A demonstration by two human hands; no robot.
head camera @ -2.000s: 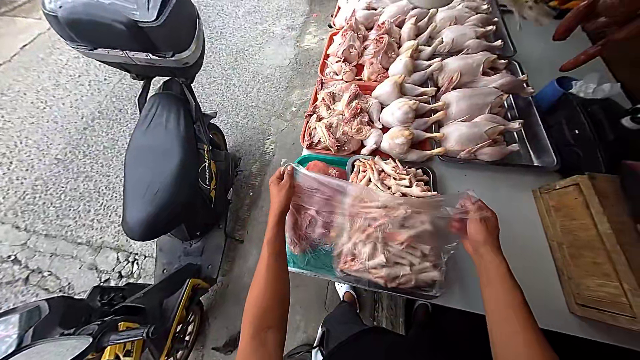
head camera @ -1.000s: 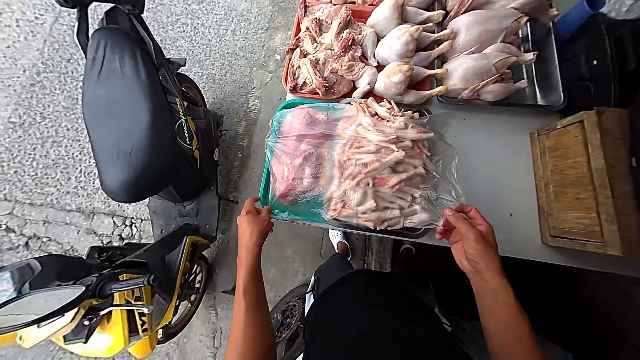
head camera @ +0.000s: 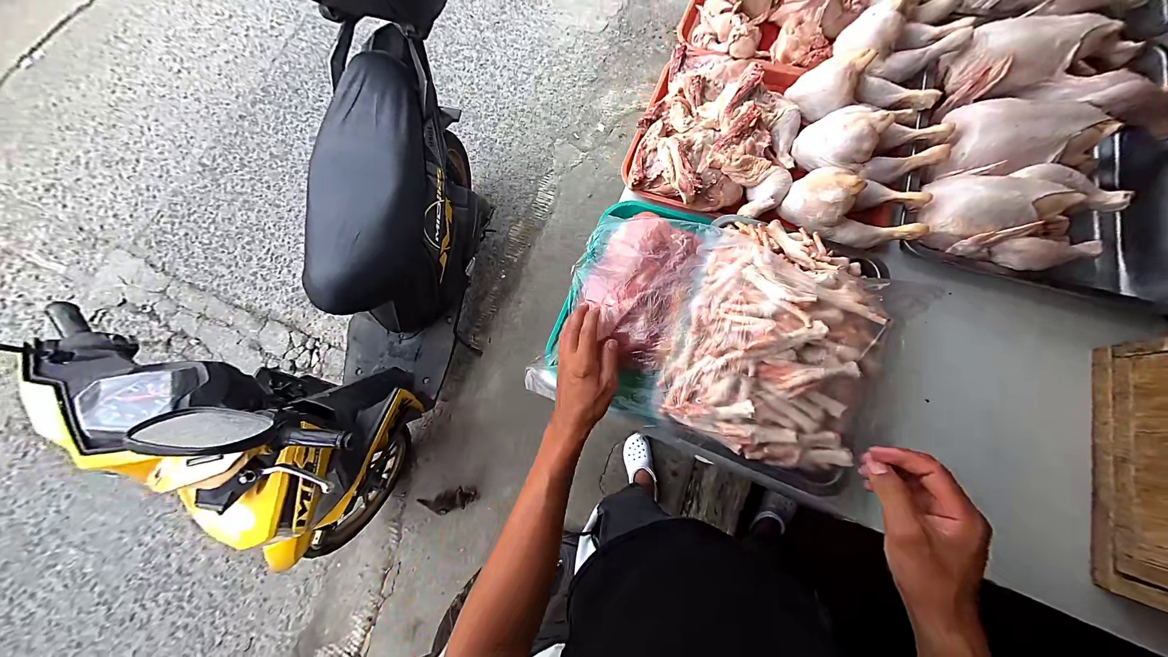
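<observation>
Clear plastic sheet [head camera: 639, 388] lies over a green tray [head camera: 558, 319] of pink raw meat [head camera: 643, 274] and a dark tray [head camera: 803, 481] heaped with raw chicken feet [head camera: 766, 338]. My left hand [head camera: 587, 365] rests on the sheet near the green tray's lower left, fingers extended and apparently gripping nothing. At the sheet's lower right corner is my right hand [head camera: 926, 511], its thumb and forefinger pinched on the edge of the plastic.
Whole raw chickens [head camera: 1022, 137] lie on metal trays behind, beside chicken leg quarters [head camera: 844, 146] and a red tray [head camera: 630, 173] of chicken pieces. A wooden box [head camera: 1131, 465] stands at right on the grey table [head camera: 985, 356]. A yellow and black scooter [head camera: 374, 182] is parked at left.
The plastic sheet, held up over the trays between both hands two seconds ago, now lies on them. My left hand has moved from the green tray's lower corner onto the covered tray.
</observation>
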